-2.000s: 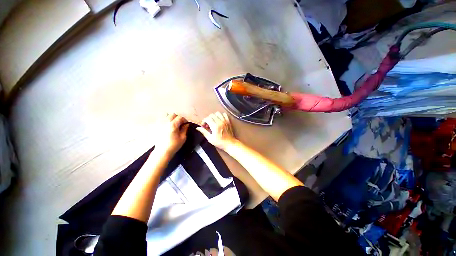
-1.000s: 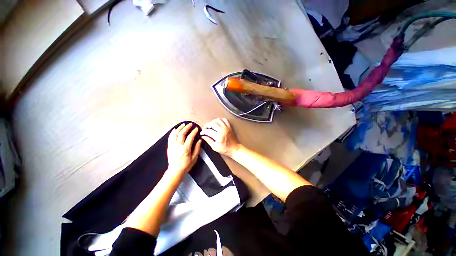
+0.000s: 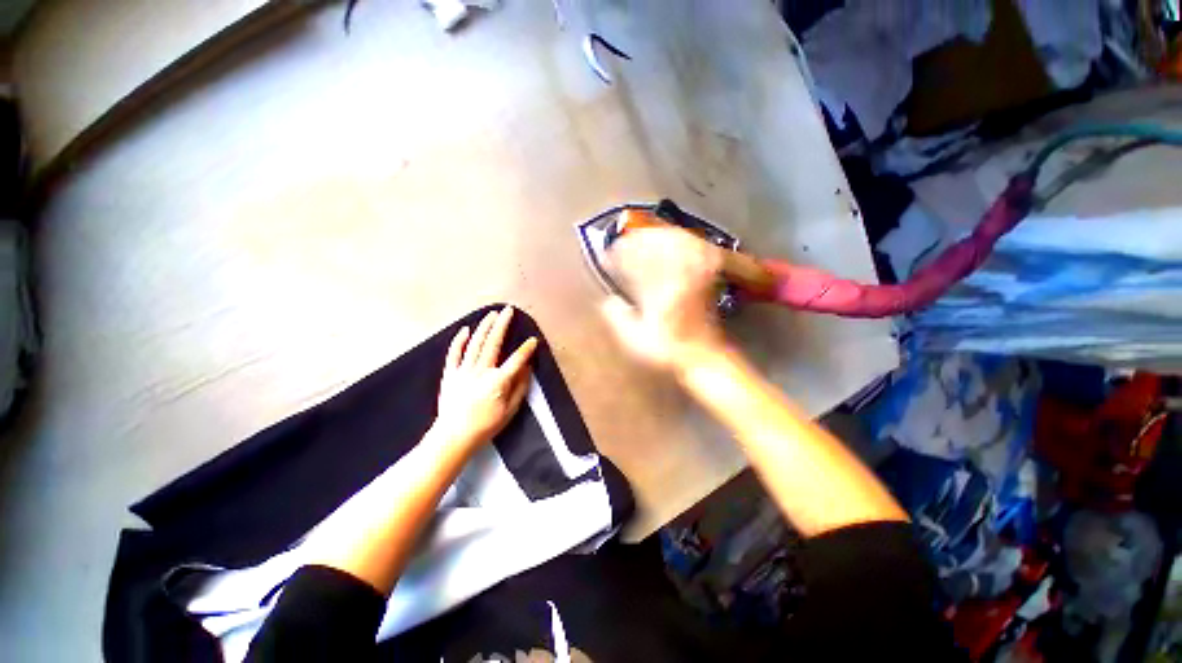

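Observation:
The black garment piece point(image 3: 311, 447) with a pale inside lies on the pressing table at the lower left, its corner pointing forward. My left hand point(image 3: 482, 386) lies flat on the cloth near that corner, fingers slightly apart. My right hand point(image 3: 668, 292) is over the steam iron point(image 3: 599, 242), around its orange-brown handle; it is blurred and hides most of the iron. The iron's pointed tip faces left and it sits on the table, to the right of the garment and apart from it.
A pink-wrapped hose point(image 3: 862, 295) runs right from the iron. Dark curved slivers point(image 3: 600, 57) and a white scrap point(image 3: 450, 12) lie at the table's far side. Stacked pale blue-white material point(image 3: 1037, 279) and heaped coloured scraps point(image 3: 966, 492) are beyond the table's right edge point(image 3: 858, 207).
My right hand has left the garment corner and moved right onto the iron's handle. My left hand has stayed near the corner, now lying flat there. The view has shifted slightly.

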